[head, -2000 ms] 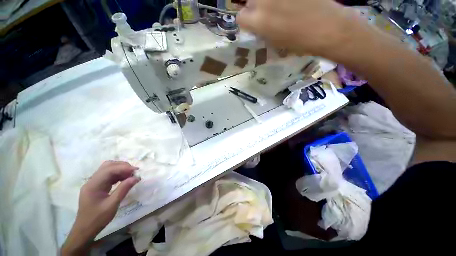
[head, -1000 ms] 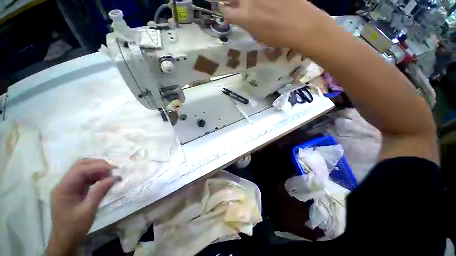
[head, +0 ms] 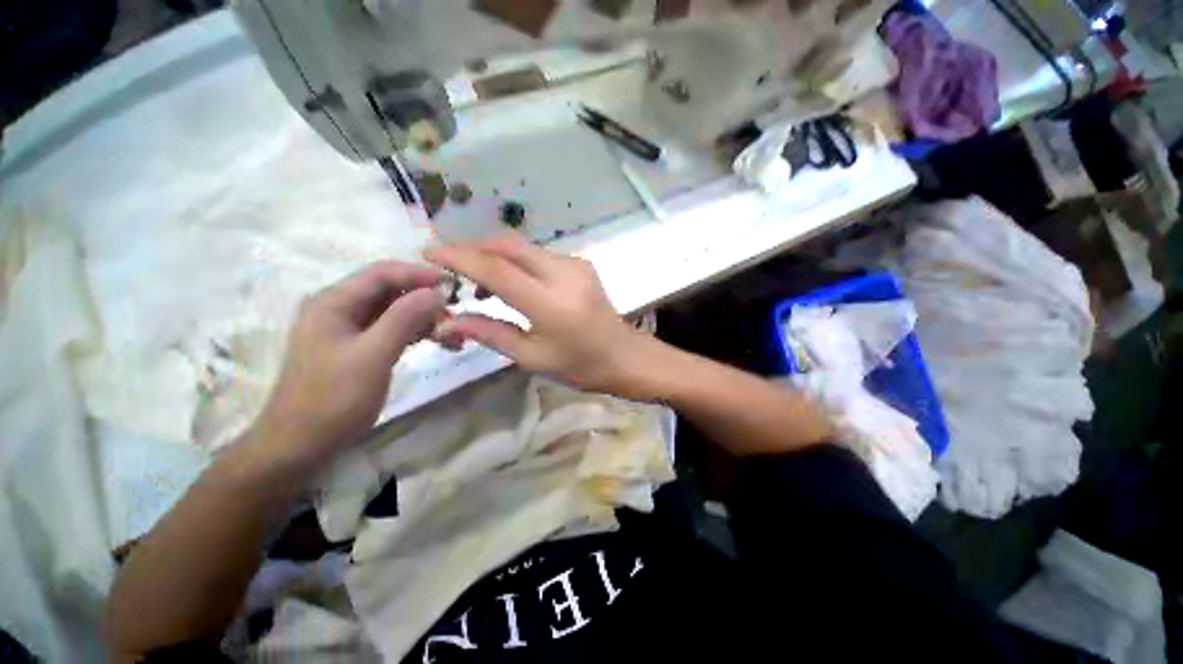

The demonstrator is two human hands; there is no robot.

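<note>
My left hand and my right hand meet over the front edge of the table, fingertips together. Between them is a small dark metal part, which looks like a bobbin or bobbin case; fingers hide most of it. The sewing machine stands just beyond, its needle area above and left of my fingertips. The white fabric piece lies spread on the table left of the needle. A cream-yellow pile of cut pieces hangs at the table edge below my hands.
Black snips and a slim white tool lie on the machine bed. Scissors with black handles, partly wrapped in white cloth, lie at the table's right end. A blue basket holds white pieces. A purple cloth is at upper right.
My right hand has come down from the top of the machine to meet my left hand. My left hand has moved right and up. The view has tilted down.
</note>
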